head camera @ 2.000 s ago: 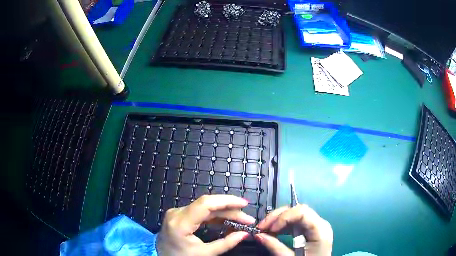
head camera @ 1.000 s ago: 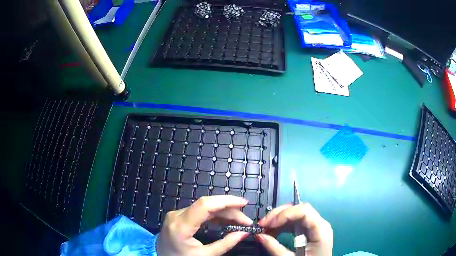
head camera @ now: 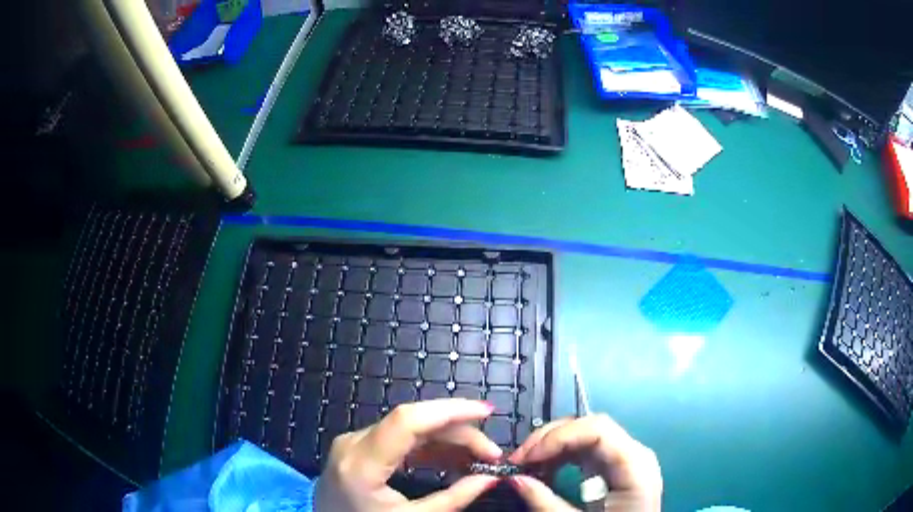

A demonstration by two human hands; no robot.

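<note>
A small dark and silvery part point(head camera: 495, 468) is pinched between the fingertips of both hands, over the near right part of a black tray with square pockets point(head camera: 340, 335). My left hand point(head camera: 410, 455) grips the part's left side between thumb and fingers. My right hand point(head camera: 596, 455) pinches its right end. A slim pen-like tool point(head camera: 581, 392) is also held in my right hand, its pointed tip up and away from me. The fingertips hide part of the small part.
A rear black tray point(head camera: 440, 95) bears three silvery clumps. Another tray stands left point(head camera: 130, 310), one right point(head camera: 873, 325). A blue pad point(head camera: 687, 296), pale paper pieces point(head camera: 669, 150), a blue bin point(head camera: 633, 55) and a cream post point(head camera: 180, 110) are around.
The small part has turned slightly and shows less between the fingertips. The pen-like tool leans a little further left. The whole view has shifted slightly.
</note>
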